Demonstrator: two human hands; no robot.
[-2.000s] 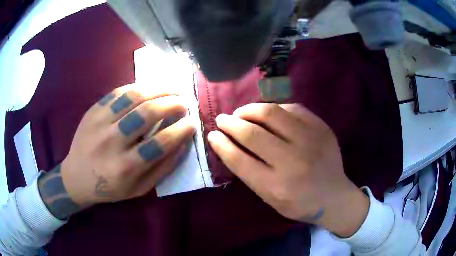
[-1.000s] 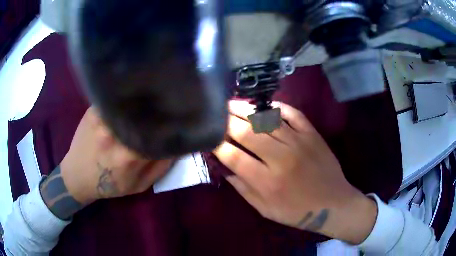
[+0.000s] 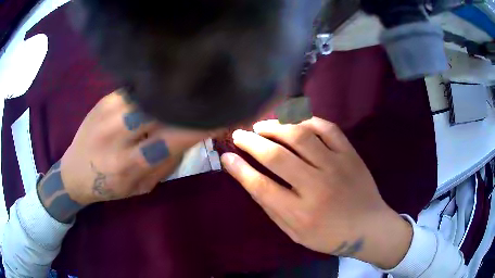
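Observation:
The large maroon garment panel lies spread in front of me under the machine. A white pocket piece shows below my left fingers, its near end visible and the rest hidden. My left hand lies on the piece, its fingertips partly hidden behind the large dark blurred machine front. My right hand lies palm down on the maroon cloth, fingers slightly apart, fingertips at the right edge of the white piece. The needle and foot are hidden.
A grey-green tab hangs just above my right fingers. A grey cylindrical machine part is at the upper right. A grey square lies on the white table at right. White and maroon pieces hang below the table edge.
The white piece has moved up, away from me, under the machine, and less of it shows. The dark machine front has shifted right and up in view since one second ago.

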